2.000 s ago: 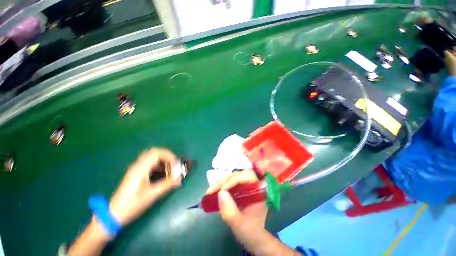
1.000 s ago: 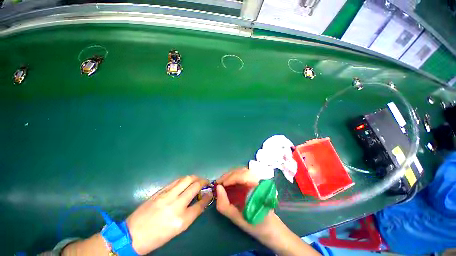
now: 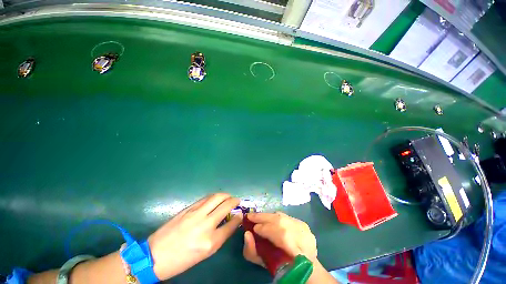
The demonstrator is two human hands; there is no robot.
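Note:
My left hand (image 3: 191, 236), with a blue wrist strap (image 3: 138, 260), holds a small electronic assembly (image 3: 239, 211) at its fingertips, low in the middle of the view. My right hand (image 3: 286, 237) is closed around the dark red dispensing syringe (image 3: 271, 250), whose green cap (image 3: 298, 270) points toward the bottom edge. The syringe's front end is at the assembly, and my right fingertips are close beside it. The tip itself is hidden, so contact cannot be told.
A crumpled white cloth (image 3: 312, 182) touches a red bin (image 3: 365, 195). A black controller (image 3: 435, 180) and looping clear hose (image 3: 488, 222) are at right. More assemblies (image 3: 196, 69) lie along the green belt (image 3: 150, 75). A neighbour's blue sleeve (image 3: 449, 258) is at lower right.
The syringe has swung more upright in view, its green cap now lower, near the bottom edge. The hose loop has shifted right and down. Earlier, two seconds ago, the syringe was apart from the assembly.

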